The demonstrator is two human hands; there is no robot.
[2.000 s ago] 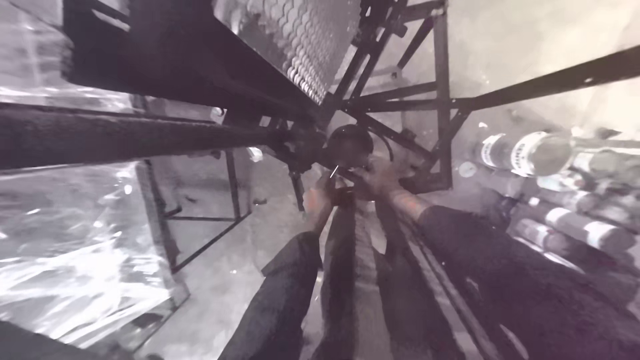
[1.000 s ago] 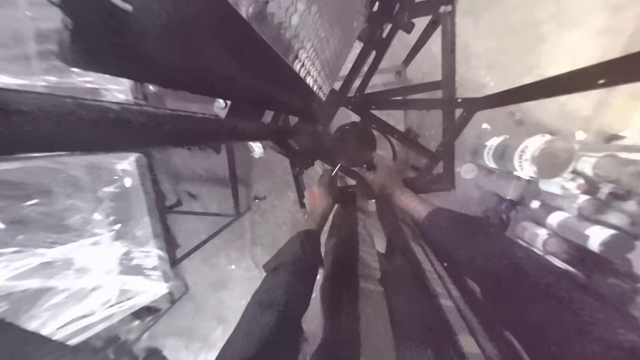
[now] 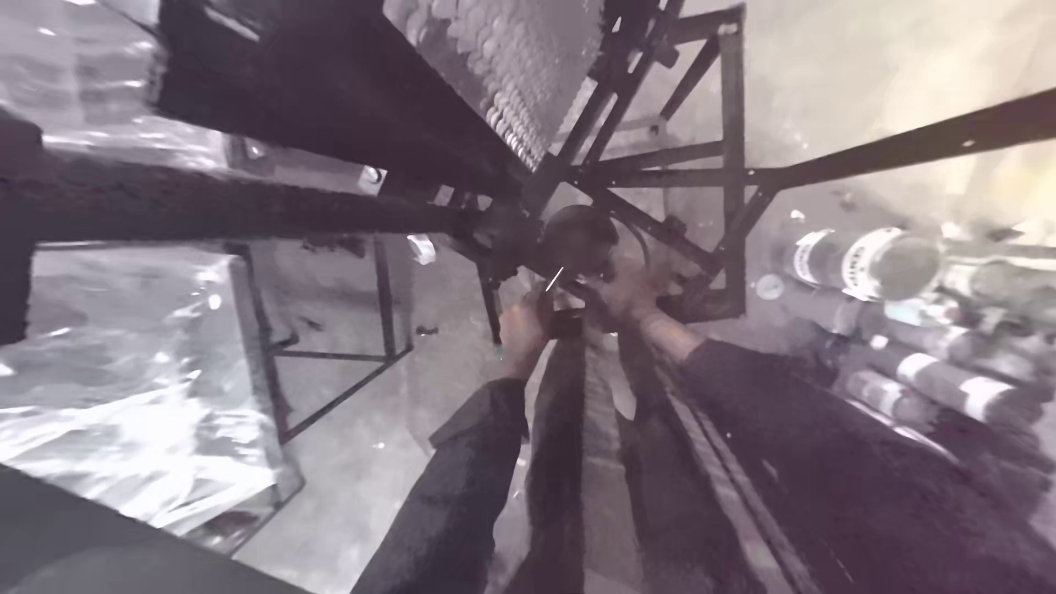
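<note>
Both my hands are at a dark machine part near the middle of the view, just below a round dark cylindrical part [image 3: 582,238]. My left hand [image 3: 525,327] is at its lower left, the fingers bent against a dark piece; a thin bright line shows beside them. On the right, my right hand [image 3: 631,290] reaches against the same assembly. Blur and shadow hide the fingertips of both hands, so what they grip cannot be told. A dark metal beam [image 3: 247,202] runs in from the left to this assembly.
A dark metal frame [image 3: 733,165] stands beyond my right hand. Several cylinders with pale bands [image 3: 899,264] lie at the right. Plastic-wrapped goods [image 3: 140,371] stand at the left. A sheet with a scaly-looking surface [image 3: 511,66] rises at the top, beside a broad dark panel [image 3: 330,82].
</note>
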